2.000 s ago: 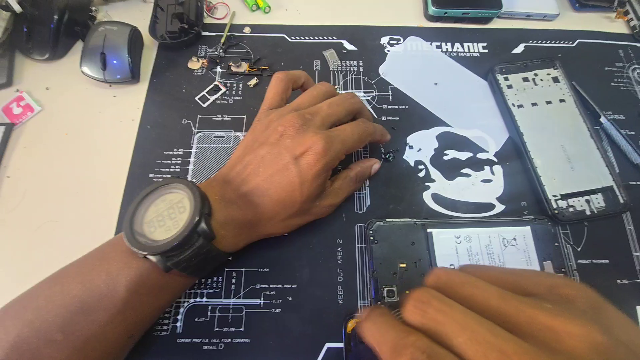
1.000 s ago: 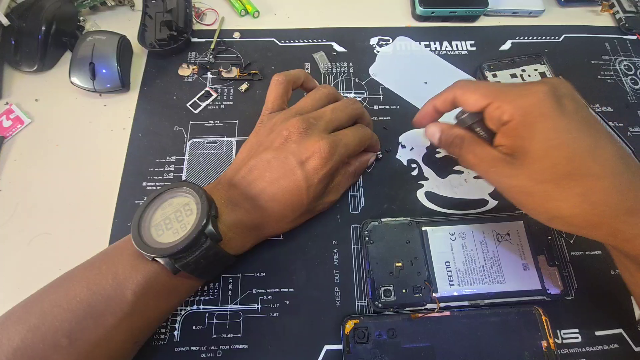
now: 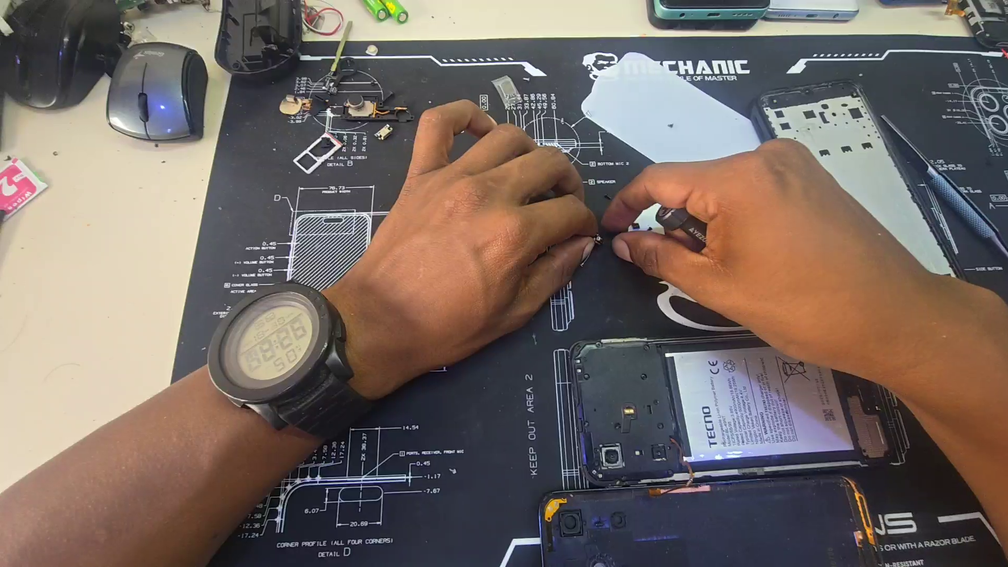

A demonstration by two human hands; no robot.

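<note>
My left hand (image 3: pixel 480 228), with a black digital watch (image 3: pixel 276 339) on its wrist, lies palm down on the black printed work mat (image 3: pixel 488 441). A tiny metallic part (image 3: pixel 598 239) shows at its thumb and fingertips. Just right of it, my right hand (image 3: pixel 756 228) has thumb and forefinger close together, with a dark screwdriver-like handle (image 3: pixel 682 225) held in against the palm. Below lies an opened phone (image 3: pixel 630 378) with a white battery (image 3: pixel 760 405). The phone's dark back cover (image 3: pixel 709 528) sits nearest me, with a thin wire between the two.
A bare phone frame (image 3: pixel 882 173) and tweezers (image 3: pixel 957 193) lie at right, a white sheet (image 3: pixel 669 110) at top centre. Small parts, a SIM tray (image 3: pixel 317 153) and a button-like component (image 3: pixel 362 107) are at upper left. Beyond stand a computer mouse (image 3: pixel 157 90) and phones (image 3: pixel 705 9).
My right hand has moved from over the opened phone up to the left hand's fingertips. The left hand has stayed nearly in place. The opened phone and back cover now show more fully.
</note>
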